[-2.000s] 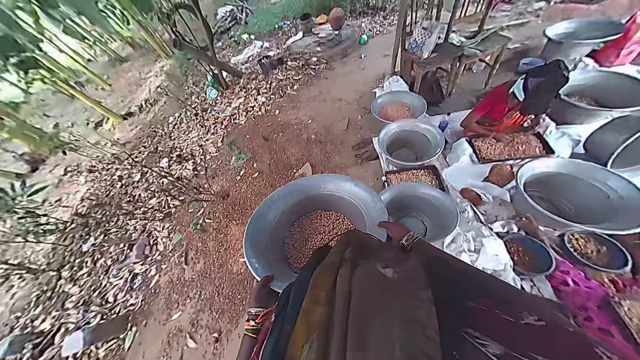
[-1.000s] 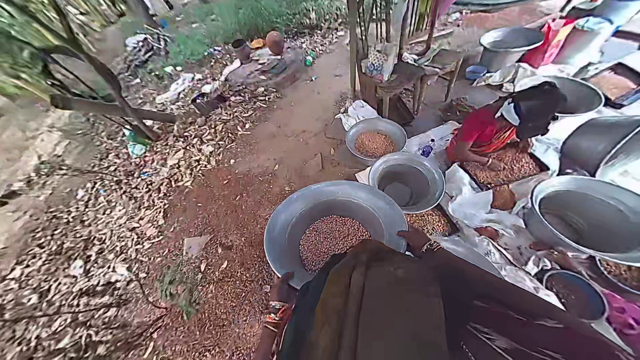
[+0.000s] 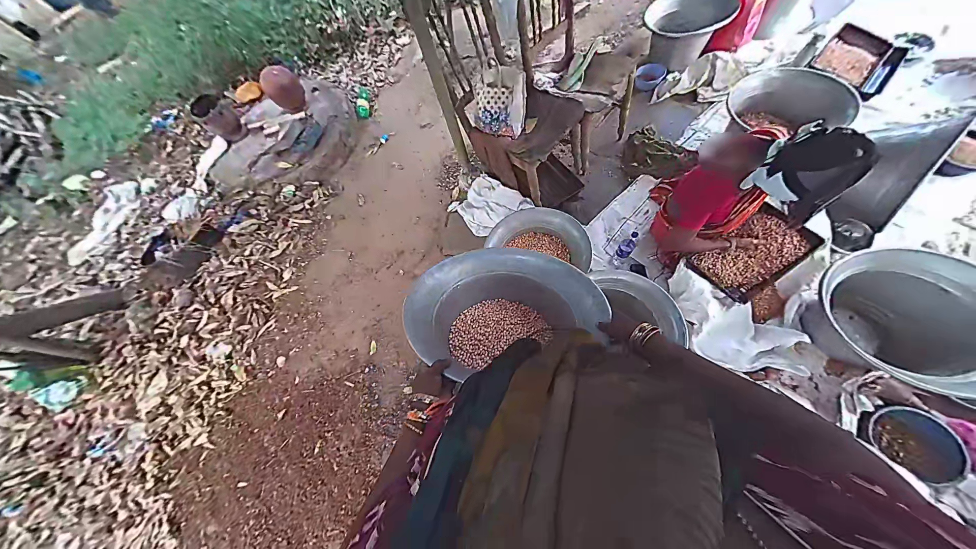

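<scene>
A wide metal basin (image 3: 435,309) is held in front of my body, its rim gripped at both sides. Reddish-brown nuts or seeds (image 3: 496,329) lie heaped in its near part. My left hand (image 3: 431,380), with bangles at the wrist, grips the near left rim; the fingers under it are hidden. At the right rim is my right hand (image 3: 621,329), also bangled, closed on the edge. Dark cloth of my garment covers part of the near rim. Just beyond stands a smaller basin (image 3: 576,229) with similar nuts or seeds, and another metal basin (image 3: 667,305) sits beside my right hand.
A co-worker (image 3: 698,206) sits at the right, one hand in a tray of nuts (image 3: 751,255). Large metal tubs (image 3: 846,343) stand farther right. A wooden stand (image 3: 557,130) is ahead, a dirt path (image 3: 358,236) and dry leaves (image 3: 175,366) to the left.
The view has shifted markedly. The held basin now overlaps the near edge of the smaller filled basin, which stood apart from it two seconds ago. Both hands have stayed on the rim.
</scene>
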